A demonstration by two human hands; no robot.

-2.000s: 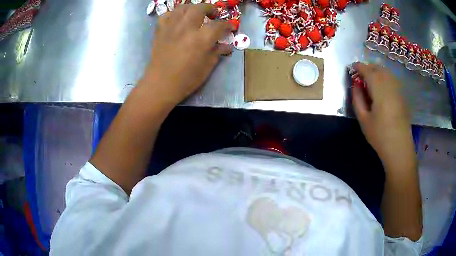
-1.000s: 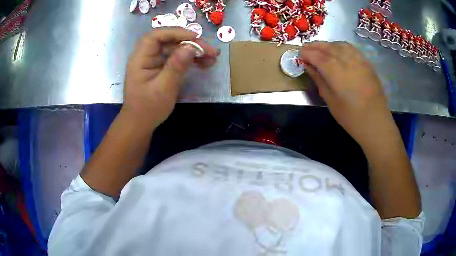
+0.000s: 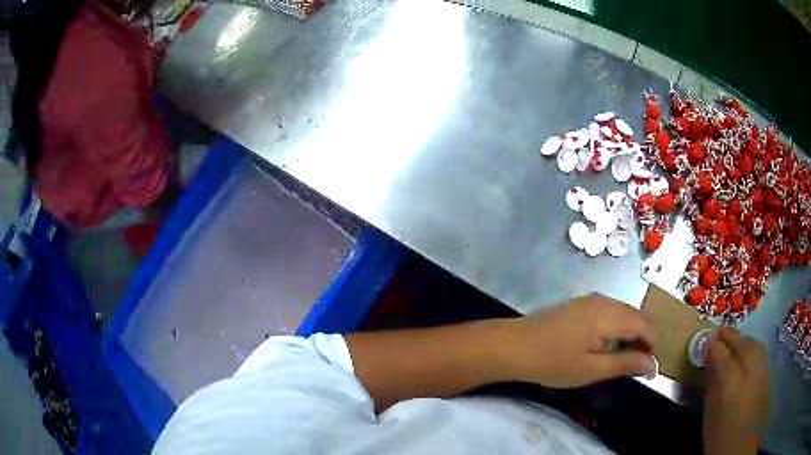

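My left hand is right of centre at the table's front edge. Its fingertips pinch a thin white base disc, seen nearly edge-on. My right hand is at lower right, fingertips together at the round white dish and partly covering it. The doll figure in its fingers is mostly hidden. The dish sits on the brown cardboard pad. Loose white discs with red marks lie beyond my left hand. A large heap of red-headed doll figures lies right of them.
Figurines on pale bases show at the right edge. The steel table curves to the upper left. A blue-rimmed crate is below its front edge. A person in red is at upper left.
The view has swung left, bringing the person and crate into sight. My left hand still pinches a disc and is now close to the cardboard. My right hand remains at the dish.
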